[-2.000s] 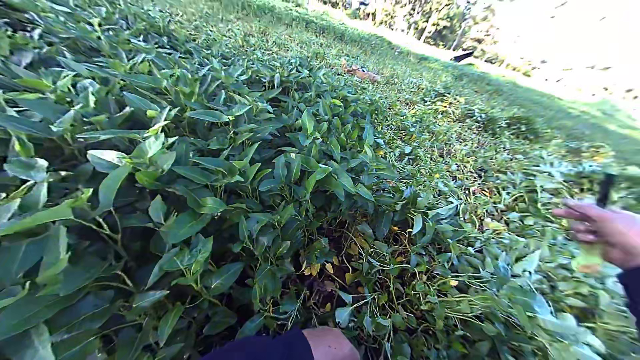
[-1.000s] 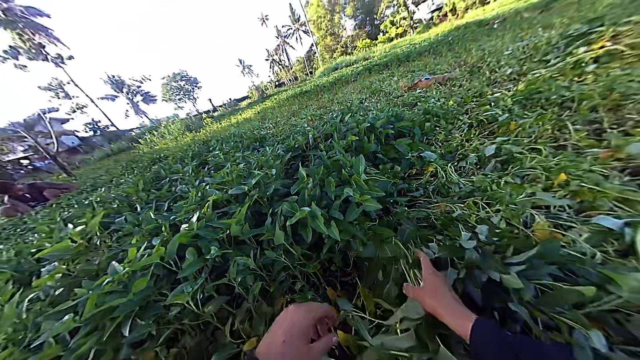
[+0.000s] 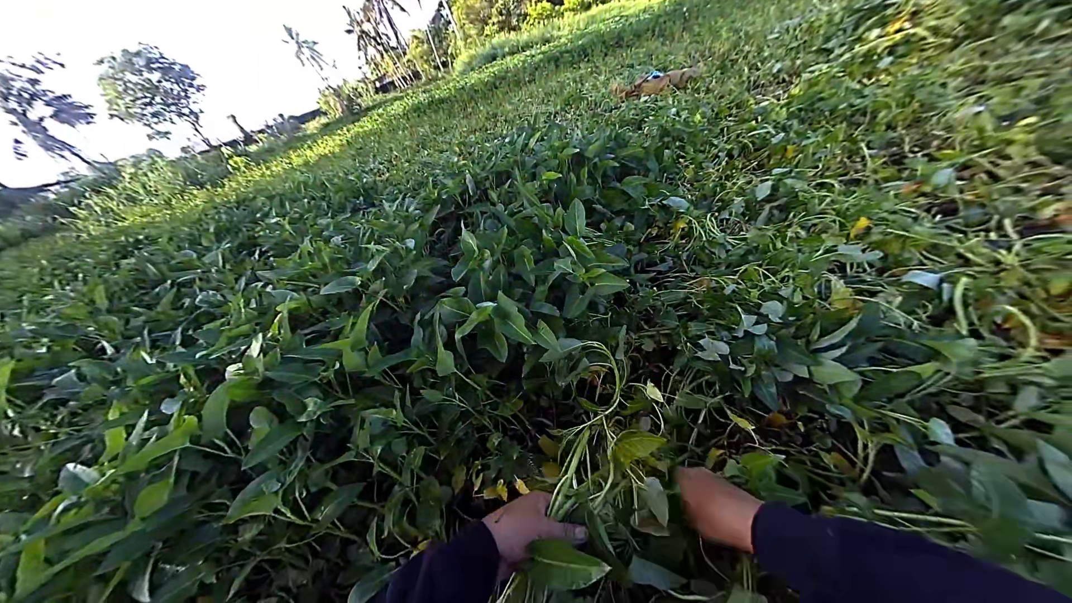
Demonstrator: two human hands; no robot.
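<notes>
My left hand (image 3: 529, 529) is closed around a bunch of green leafy stems (image 3: 578, 469) at the lower middle, with the stems standing up past the thumb and leaves hanging below. To its right, my right hand (image 3: 712, 507) reaches down into the foliage; its fingers are hidden by leaves, so what they hold cannot be told. Dark long sleeves cover both forearms. Dense leafy plants (image 3: 502, 318) with pointed green leaves grow just beyond the hands.
Lower, thinner vines with bare stems and some yellow leaves (image 3: 860, 226) spread to the right. A brown object (image 3: 657, 82), too far to identify, lies on the growth ahead. Trees (image 3: 151, 88) and palms (image 3: 306, 54) stand at the back left.
My right hand, off at the far right with a dark-handled object two seconds ago, has come in beside my left hand. Stems now stand up from my left hand. The view has turned leftward.
</notes>
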